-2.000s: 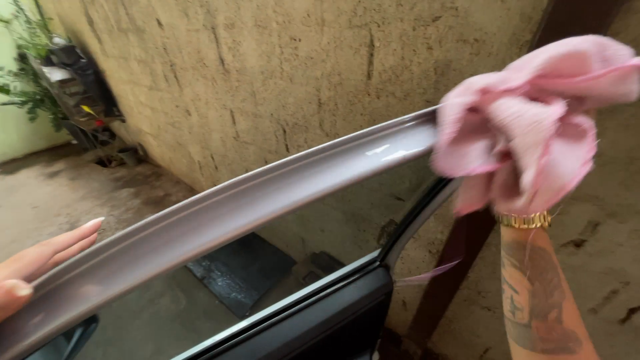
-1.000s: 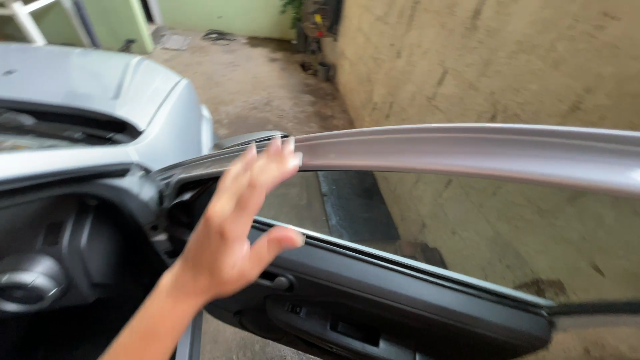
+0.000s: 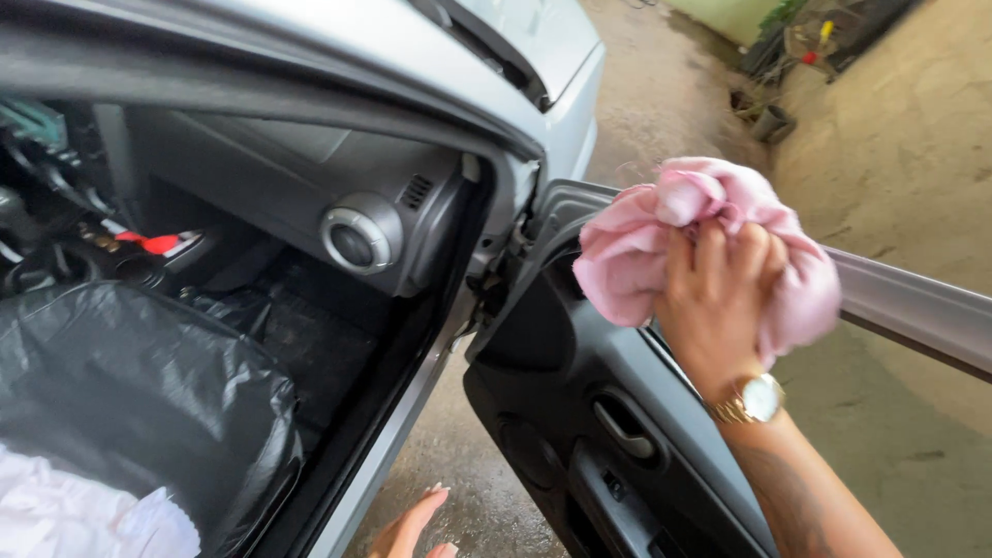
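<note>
A crumpled pink cloth (image 3: 632, 260) is bunched in my right hand (image 3: 717, 298), at the upper frame of the open car door (image 3: 914, 306). A gold watch circles that wrist. Low in the view, between the car body and the door, my left hand (image 3: 415, 527) shows only partly, its fingers apart and nothing seen in them. The door's black inner panel (image 3: 542, 403) with its handle (image 3: 624, 430) lies below and left of my right arm.
On the left, the car seat (image 3: 155, 387) wears black plastic, with a white cloth (image 3: 85, 511) on it. The dashboard (image 3: 256, 170) and silver door sill (image 3: 372, 465) border the opening. A rough wall (image 3: 899, 139) stands beyond the door; the floor (image 3: 480, 480) looks wet.
The view has swung toward the car's interior. My left hand, raised by the door frame one second ago, is now low between door and body. My right hand is back in view with the pink cloth.
</note>
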